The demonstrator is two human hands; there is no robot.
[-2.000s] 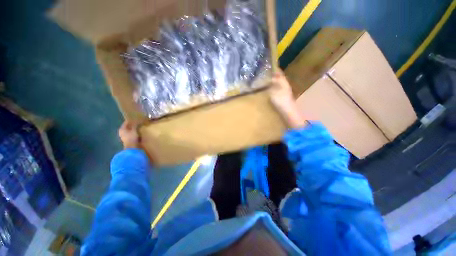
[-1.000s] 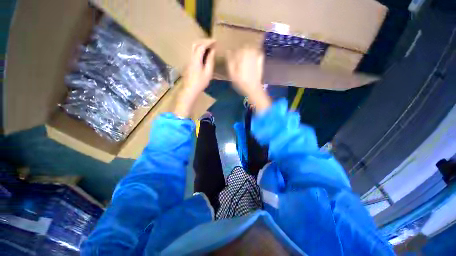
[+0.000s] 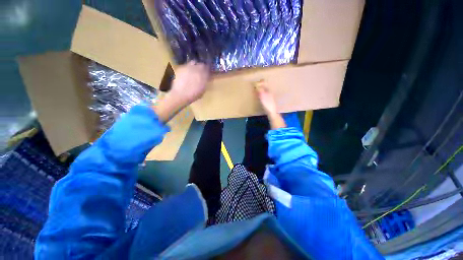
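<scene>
An open carton stands in front of me at the top of the view, its near flap folded outward towards me. Rows of shiny purplish polybagged parts fill the part of it that shows. My left hand is at the carton's near left corner, slightly blurred; whether it holds anything is unclear. My right hand is on the near flap, its fingertips at the flap's surface; its grip is unclear. A second open carton with silvery polybagged parts is at the left, partly hidden by my left sleeve.
Dark-blue wrapped goods stand at the lower left. Dark equipment with cables runs along the right. A yellow line crosses the green floor by my legs. A blue object is at the lower right.
The front carton's flaps have opened outward, showing the purplish parts. My left hand has moved to its near left corner and my right hand down onto its near flap. The silvery-parts carton appears lower left.
</scene>
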